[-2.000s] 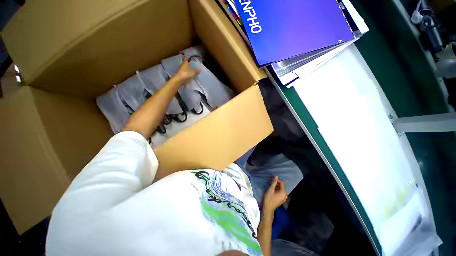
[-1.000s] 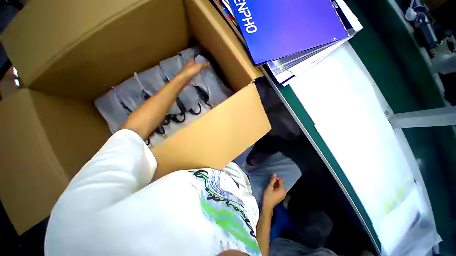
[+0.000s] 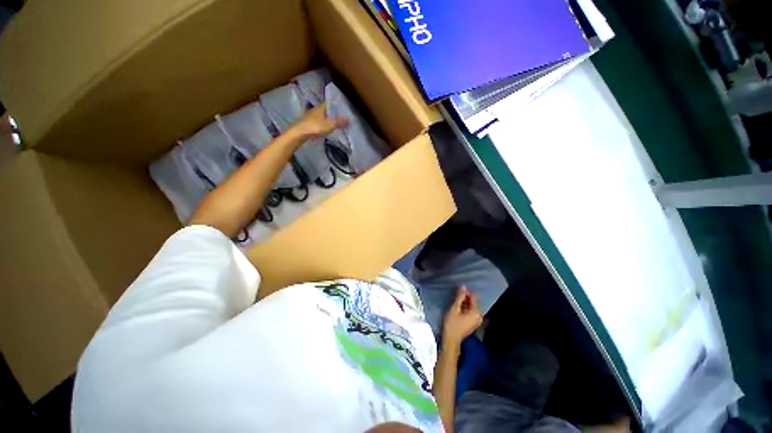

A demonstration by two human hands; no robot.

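Observation:
A large open carton [image 3: 355,224] holds a row of greyish bagged appliances [image 3: 241,131] lying side by side. Black power cords [image 3: 294,188] loop out at their near ends. My left hand [image 3: 317,125] reaches into the carton and rests on the bags near the right end of the row, fingers apart, with nothing seen held. My right hand [image 3: 463,317] is low beside my body, outside the carton. Its fingers are curled and small in view; whether it holds anything cannot be told.
A stack with a blue-purple printed sheet [image 3: 495,42] on top lies at the line's edge, right of the carton. The white work surface [image 3: 592,186] bends down the right side, with a pale translucent bag [image 3: 690,393] at its lower end. Part of a person's hand [image 3: 609,425] shows at the bottom edge.
My left hand has moved slightly down and left over the bags from the carton's far right corner. A hand has appeared at the bottom edge. The view has shifted slightly.

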